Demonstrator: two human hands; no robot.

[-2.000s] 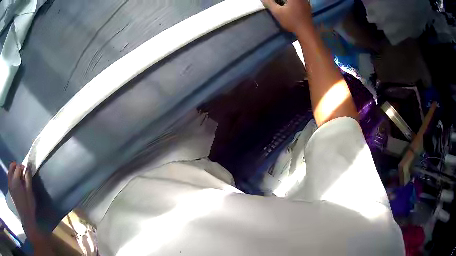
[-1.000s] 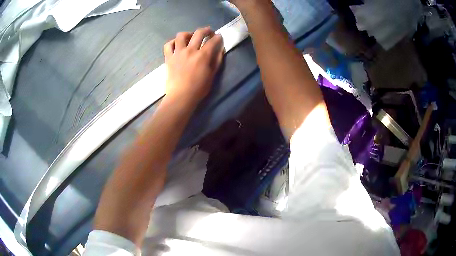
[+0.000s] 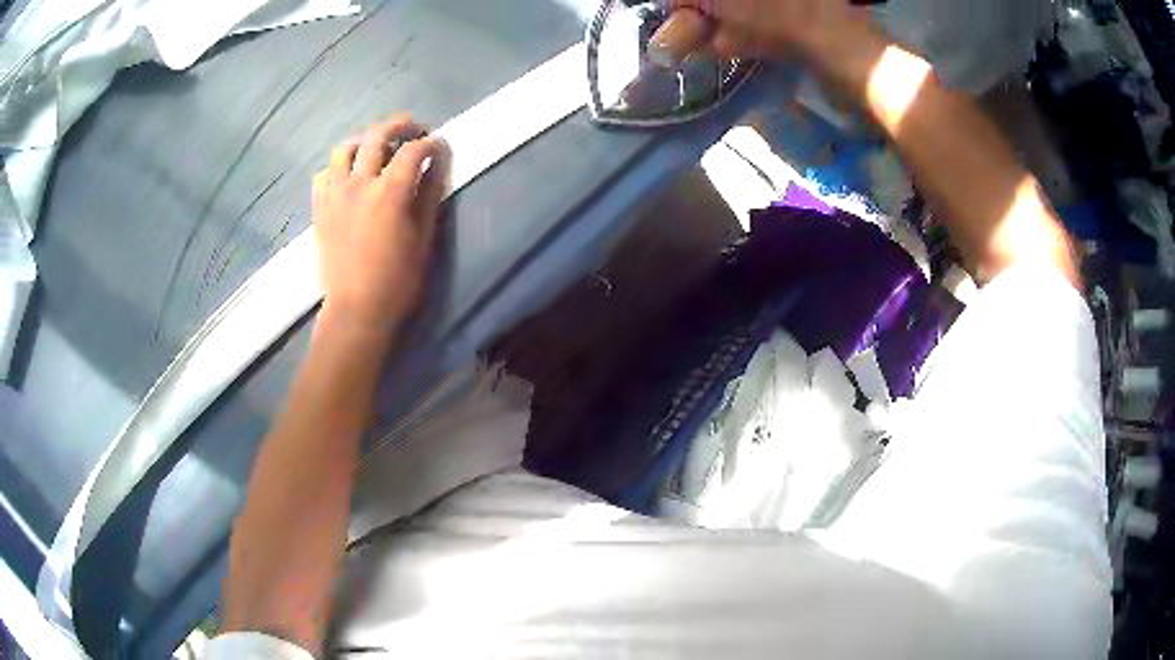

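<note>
A long white fabric strip [image 3: 213,355] lies along the near edge of the blue-grey table cover [image 3: 503,245], its lower left end curving over the table's left side. My left hand [image 3: 378,213] lies on the strip with its fingers bent over the far edge; whether it pinches the fabric cannot be seen. My right hand [image 3: 728,32] is at the top, closed around the handle of a steam iron [image 3: 664,77]. The iron's pointed, shiny-rimmed sole is at the strip's right end. The hand covers much of the iron.
Loose white cut pieces [image 3: 65,77] lie at the table's far left. Below the table are a dark blue-purple crate [image 3: 702,374], white cloth [image 3: 780,438] and a shiny purple bag [image 3: 838,277]. A dark, cluttered area is at the far right.
The iron has come into view in my right hand, which moved right. My left hand came from the strip's left end to its middle, then slid a little back left along it.
</note>
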